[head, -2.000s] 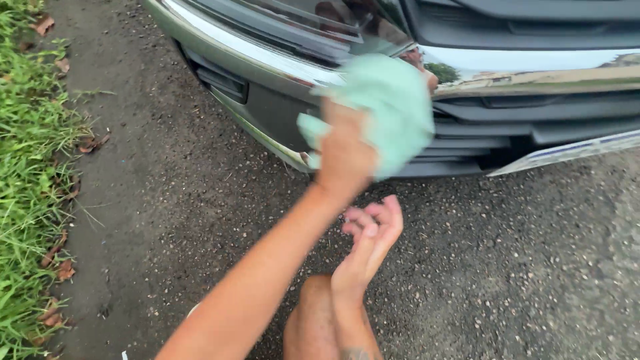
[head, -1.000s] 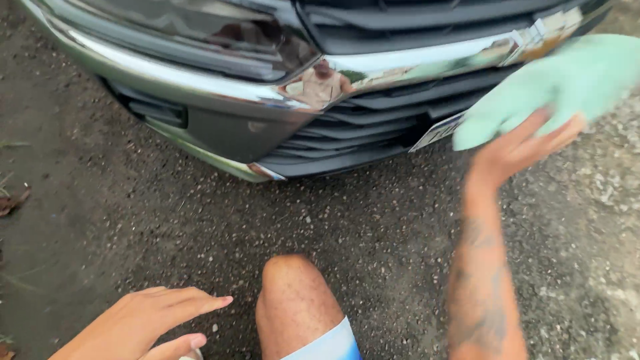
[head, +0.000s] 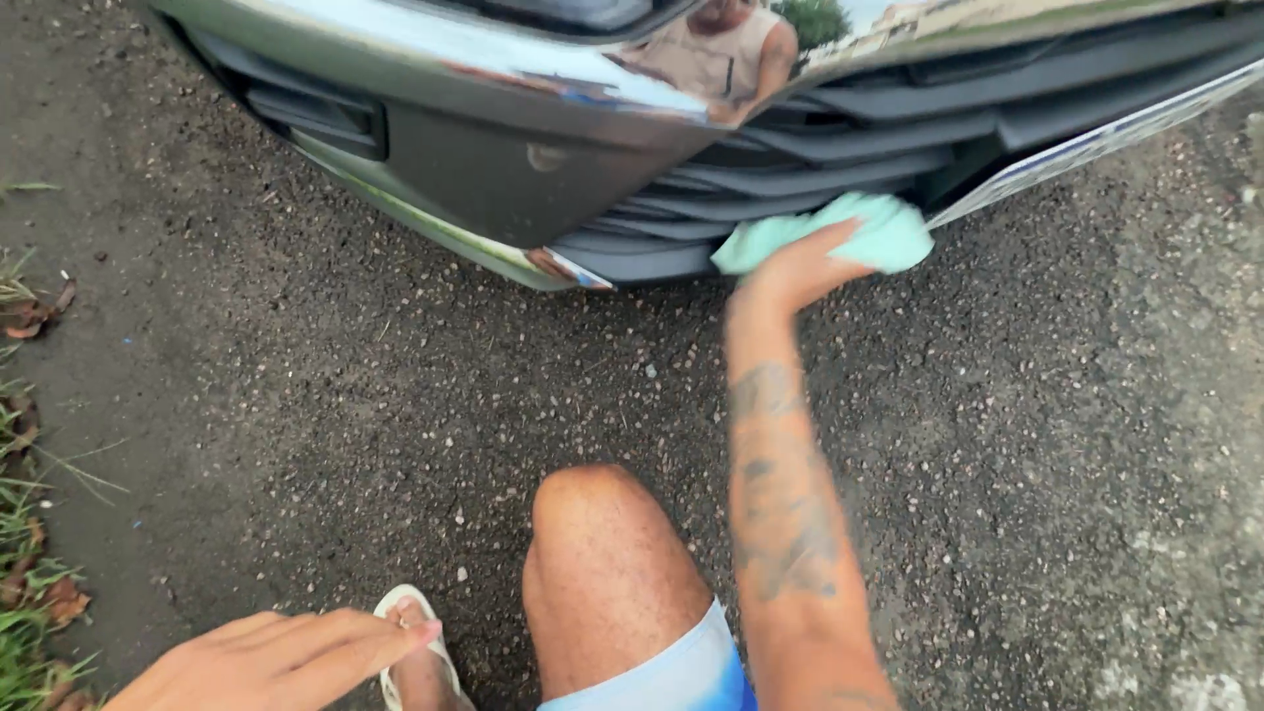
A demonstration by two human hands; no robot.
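Note:
My right hand (head: 805, 265) is closed on a pale green cloth (head: 884, 232) and presses it to the lower edge of the car's black slatted grille (head: 681, 212), just left of the licence plate (head: 1096, 138). Motion blurs the hand and cloth slightly. At the lower left, my left hand (head: 281, 657) hangs over the ground beside my foot, fingers extended, palm down, with nothing seen in it. A dark grey bumper (head: 474, 158) with a chrome strip (head: 494, 59) curves across the top.
My bent knee (head: 612, 563) is between my arms, below the bumper. A flip-flop (head: 397, 600) shows beside my left hand. Rough asphalt (head: 444, 395) lies under the car, with grass (head: 30, 632) and dry leaves along the left edge.
My right hand has carried the cloth from near the plate's right part back leftward to the lower grille. Two seconds ago one hand held the cloth up against the chrome strip; the other was close beneath.

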